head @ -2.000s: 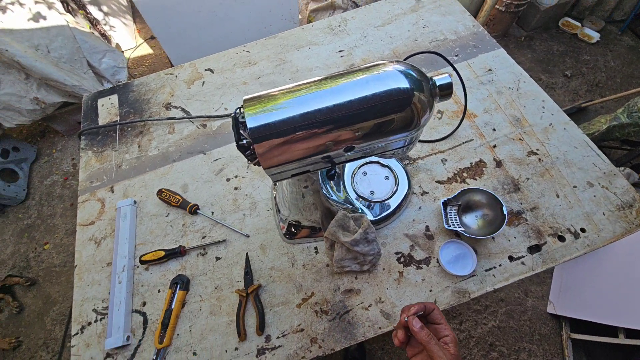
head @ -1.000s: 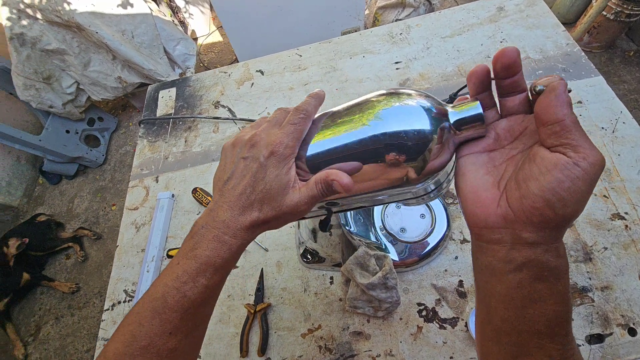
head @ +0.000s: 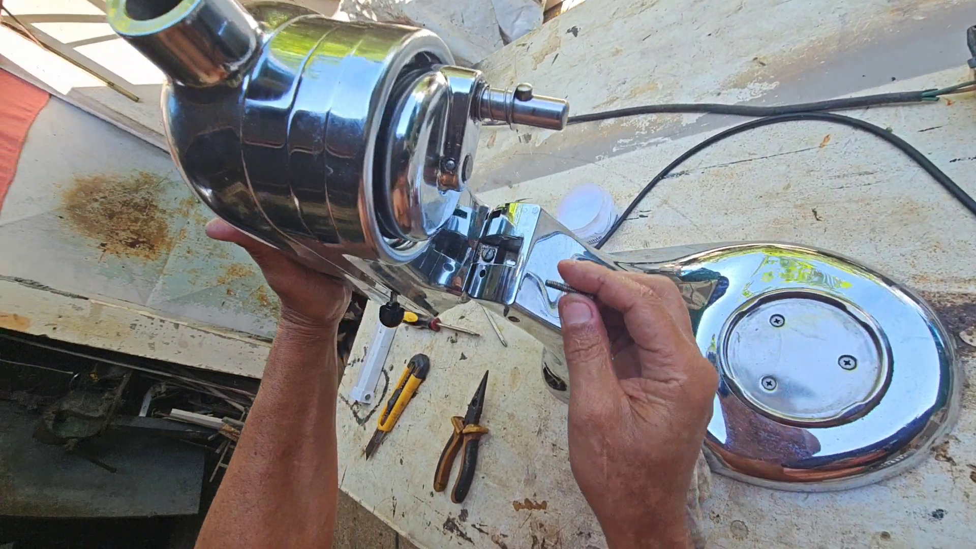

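Note:
A chrome stand mixer's motor head (head: 305, 130) is tipped up at the upper left, its attachment shaft (head: 526, 107) pointing right. My left hand (head: 286, 282) supports the head from below; most of its fingers are hidden behind the metal. Between thumb and forefinger my right hand (head: 637, 366) pinches a small threaded screw (head: 564, 287), beside the hinge (head: 492, 255) where head and chrome pedestal meet. The polished oval base (head: 831, 435) with its round screwed plate (head: 808, 358) lies at the right.
Combination pliers (head: 463, 442), a yellow utility knife (head: 398, 404), a screwdriver (head: 423, 320) and a white bar (head: 375, 364) lie on the worn white table (head: 534, 488). A black cable (head: 732, 108) crosses its far side, near a white round lid (head: 587, 210).
The mixer head, seen lying level before, is now tipped up with its shaft side showing. My left hand has gone from its top to beneath it. The view has shifted much closer.

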